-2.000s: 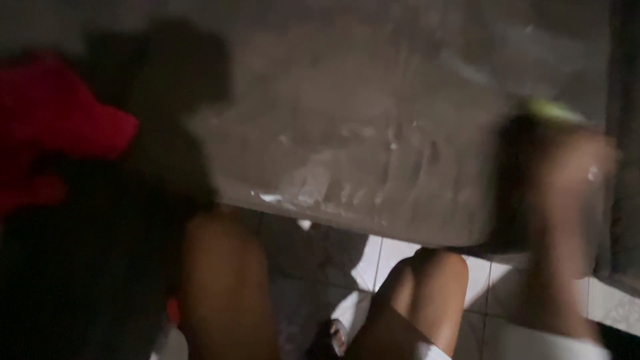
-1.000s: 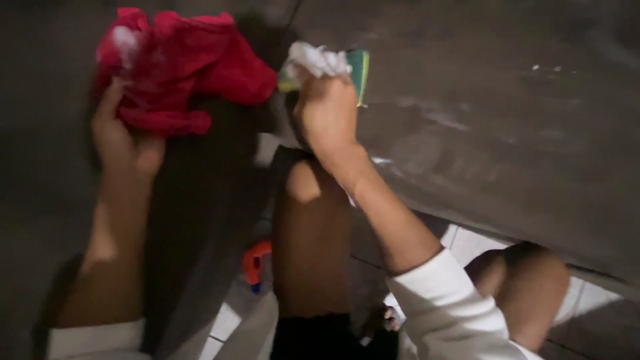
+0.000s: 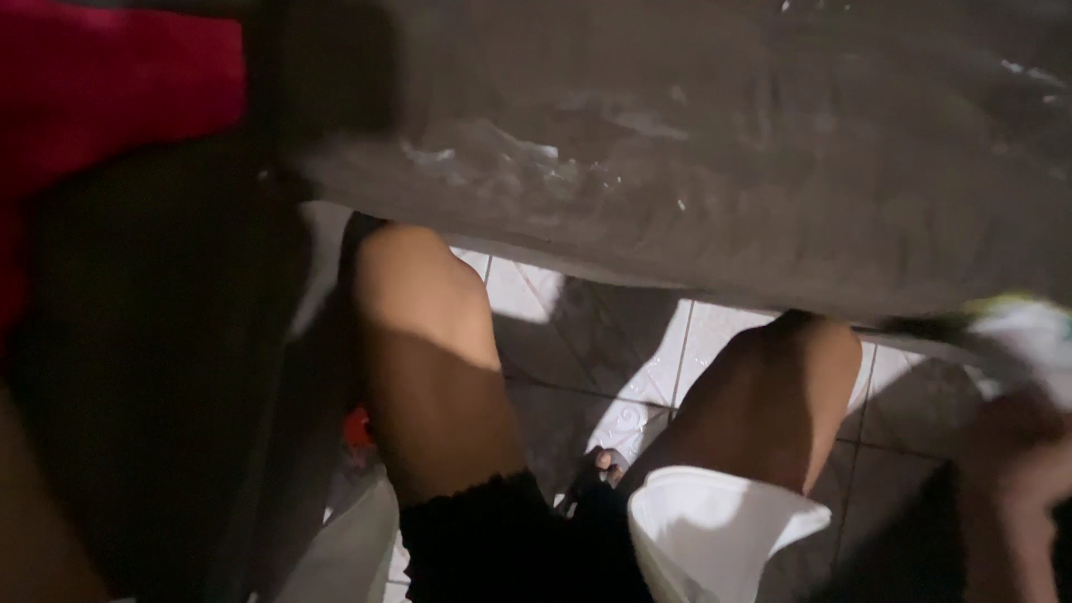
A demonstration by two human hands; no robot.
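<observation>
At the right edge my right hand (image 3: 1017, 452), blurred, is shut on a pale, foamy sponge (image 3: 1026, 331) with a yellow-green edge, at the lower border of a wet grey-brown surface (image 3: 636, 167). White foam streaks mark that surface. A red cloth (image 3: 126, 79) lies at the upper left. My left hand is outside the view; only part of its forearm (image 3: 42, 519) shows at the lower left, below the cloth.
My two bare knees (image 3: 427, 293) are below the surface's edge. White floor tiles (image 3: 628, 410) show between them, partly in shadow. A red object (image 3: 358, 427) is beside the left knee. White fabric (image 3: 720, 519) hangs over the right thigh.
My right hand has moved right with the sponge, away from the red cloth. My left hand, on the cloth one second ago, is no longer visible. The view has shifted.
</observation>
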